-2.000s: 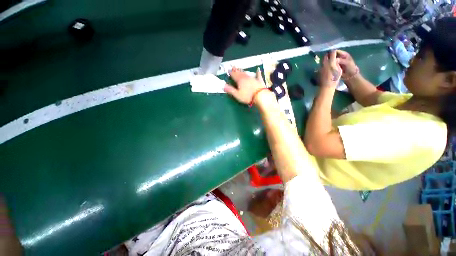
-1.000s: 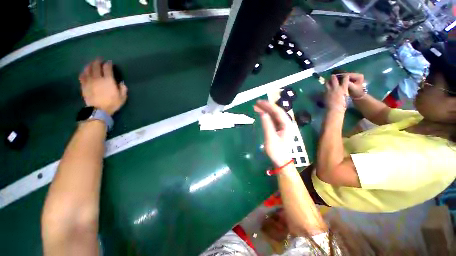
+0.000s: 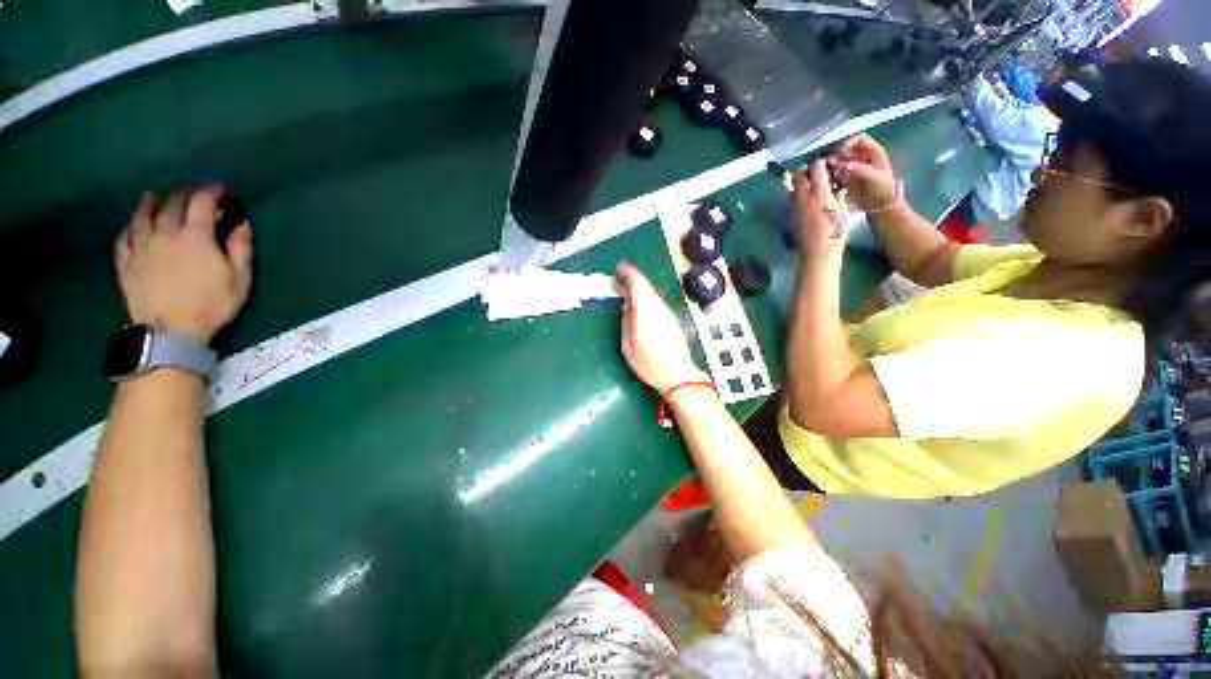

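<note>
My left hand [image 3: 186,265] is at the left, palm down over the green surface, with a black disc [image 3: 230,220] between thumb and fingers. My right hand [image 3: 651,332] is near the centre, seen edge-on; no object shows in it. Its fingertips are at the right end of a ragged white sheet [image 3: 538,295]. A thick black cylinder [image 3: 598,113] slants down, its pale lower end at that sheet. A cream strip with square openings [image 3: 738,358] lies right of my right hand; several black discs with white squares [image 3: 704,283] are on its far part.
A person in yellow [image 3: 983,385] sits at the right, both hands raised over the bench. More black discs [image 3: 711,109] lie beyond the white rail [image 3: 399,308], beside a clear sheet [image 3: 777,93]. Another disc is cut off at the left edge. A brown box [image 3: 1102,544] is at lower right.
My left hand came into view and, since the last frame, moved left and closer with the black disc. My right hand left the sheet, turned palm-up, then turned edge-on and moved back towards it.
</note>
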